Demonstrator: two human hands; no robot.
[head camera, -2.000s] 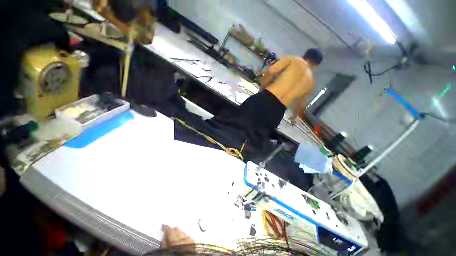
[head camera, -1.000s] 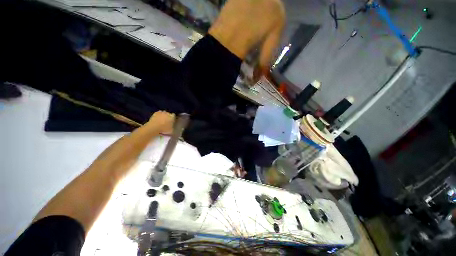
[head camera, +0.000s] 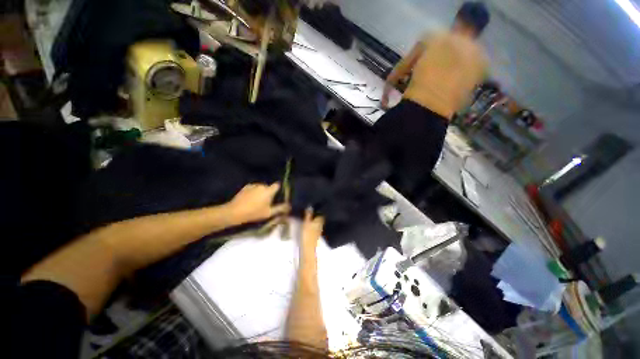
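Observation:
A large heap of black fabric pieces lies over the left and back of the white sewing table. My left hand is at the front of the heap, beside a thin yellowish tie strip, with its fingers on the cloth or strip. My right hand is just right of it at the heap's edge; its fingers are blurred against the black cloth, and its hold is unclear. The white sewing machine head stands right of my right forearm.
An older yellow machine stands at the left. A person stands at the long worktable behind. A crumpled clear plastic bag and light blue sheets lie behind the machine head. Thread cones are at the right.
The black heap has been pulled forward and left over the table. My left hand is now at the strip, my right hand is beside it, and the view has swung left.

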